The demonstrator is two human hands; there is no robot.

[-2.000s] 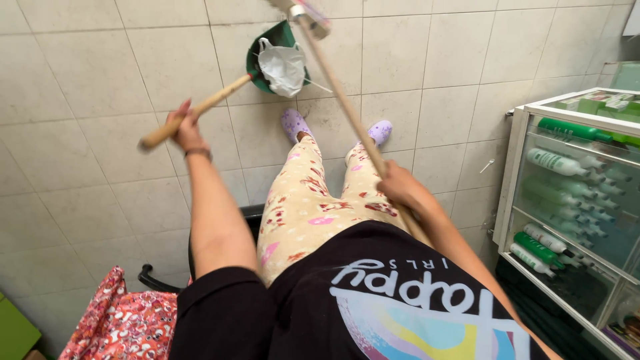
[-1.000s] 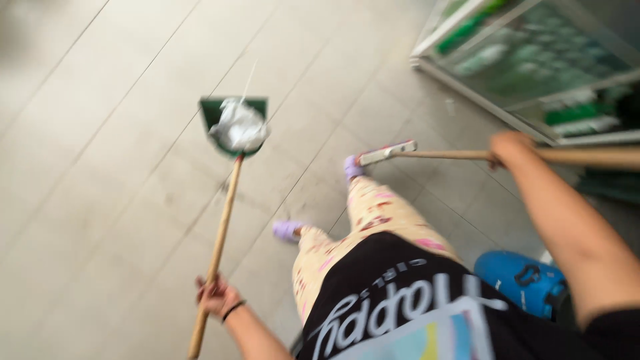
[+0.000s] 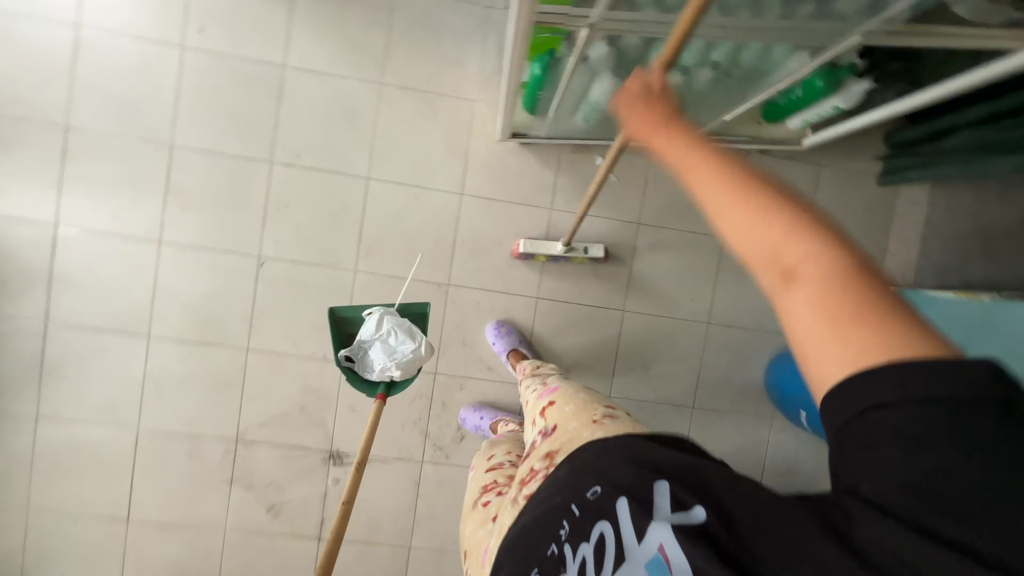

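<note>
My right hand (image 3: pixel 650 108) grips the wooden handle of a push broom (image 3: pixel 562 250), whose white head with reddish and yellowish bristles rests near the floor beyond my feet. To the left lies a green dustpan (image 3: pixel 346 320) with a long wooden handle that runs out at the bottom edge. A crumpled white plastic bag (image 3: pixel 387 346) sits in the pan, and a thin white stick (image 3: pixel 409 280) pokes out past its front lip. My left hand is outside the view, so its hold on the dustpan handle is hidden.
A glass cabinet with a white frame (image 3: pixel 506 80) holding green and white bottles stands at the top right. A blue container (image 3: pixel 792 392) is at my right side, near a dark green cloth-like thing (image 3: pixel 952 144). My lilac clogs (image 3: pixel 507 340) stand on floor tiles.
The broom, held in my right hand, has moved away from my foot toward the cabinet. My left hand, seen on the dustpan handle before, has left the view. The view has turned.
</note>
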